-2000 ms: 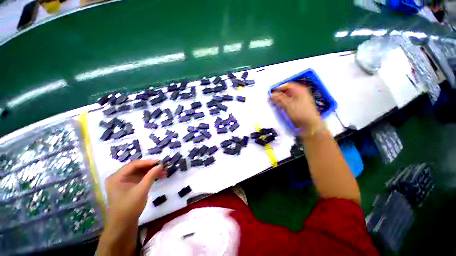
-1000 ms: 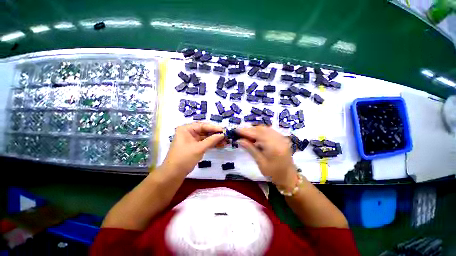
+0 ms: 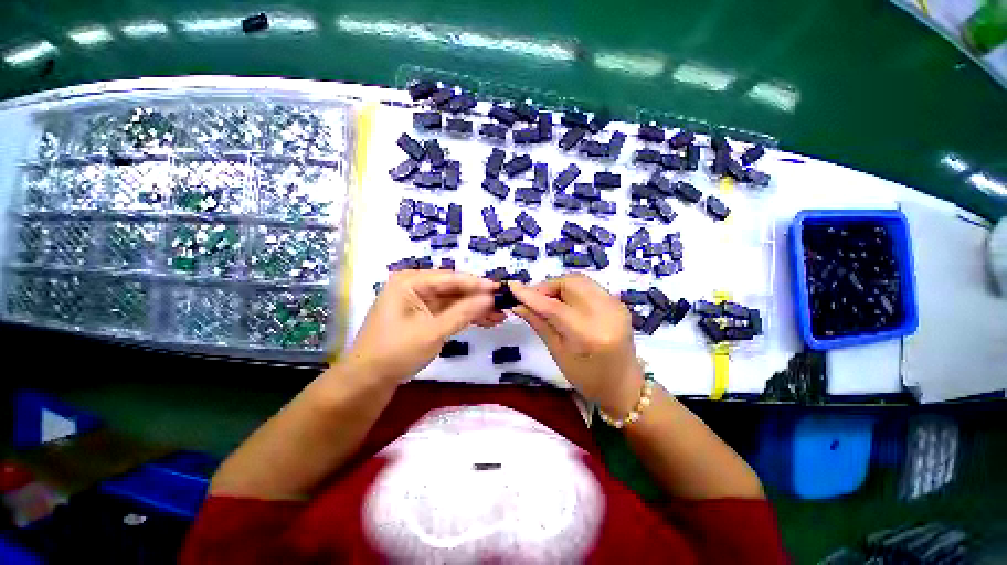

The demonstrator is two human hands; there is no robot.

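Observation:
My left hand and my right hand meet at the centre, fingertips together on one small black housing. Whether a circuit board is in it cannot be seen. Beyond my hands, black units lie in clustered rows on the white surface; my fingers hide part of the nearest row. Loose black pieces lie just in front of my hands. The clear compartment tray at the left holds green and silver pieces. The blue bin at the right holds many black parts.
The green conveyor belt runs beyond the bench, with a black piece on it. Yellow tape crosses the surface beside the tray, and another strip lies at the right. Blue containers stand below the bench edge.
My right hand has come from the blue bin to meet my left hand at the centre. The view has swung round. The fingertips have since closed more tightly around the black housing.

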